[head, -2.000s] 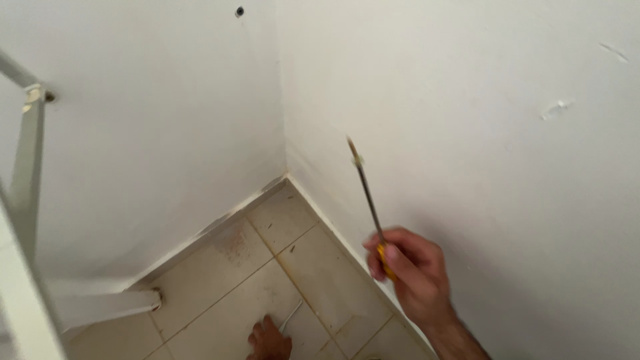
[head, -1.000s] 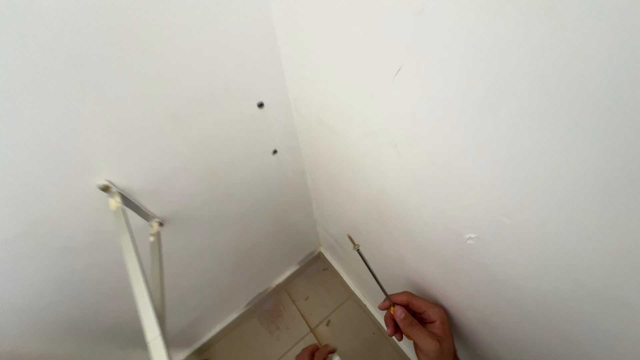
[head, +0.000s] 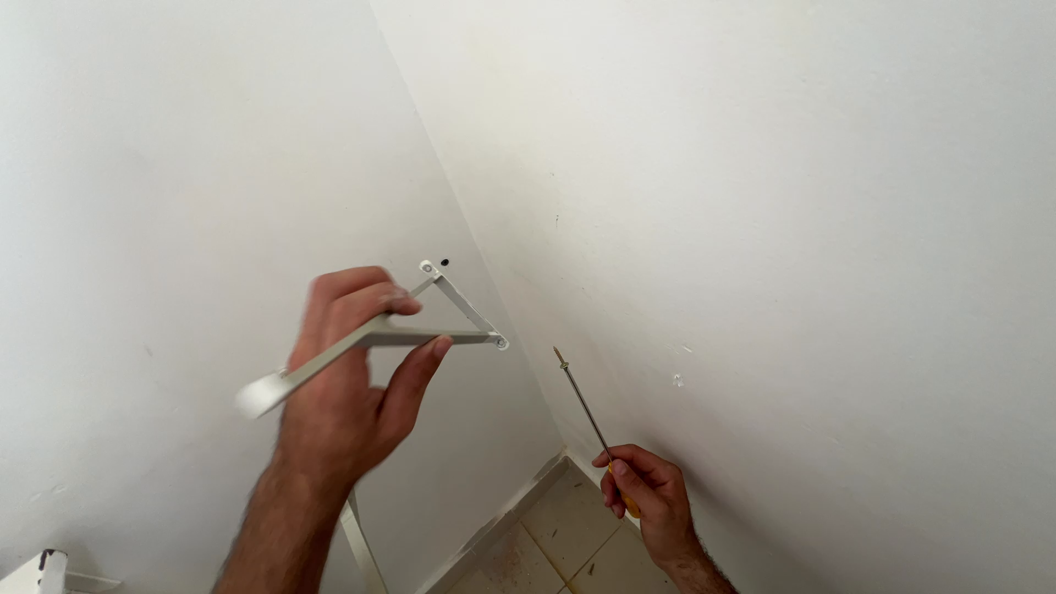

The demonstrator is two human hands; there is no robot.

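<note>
My left hand grips a white metal bracket with a curved arm and two screw holes in its mounting plate. The plate's upper end is beside a dark hole in the left wall. In my right hand is a screwdriver with a yellow handle, pointing up and left. A screw sits on the screwdriver's tip. Whether the bracket's plate touches the wall I cannot tell.
Two white walls meet in a corner above a tiled floor with debris on it. A skirting strip runs along the left wall. Another white frame part stands at the lower left. The right wall has small chipped marks.
My left hand, low near the floor before, is now raised with the bracket in it at the left wall. The screwdriver and screw stay in my right hand. The view has shifted.
</note>
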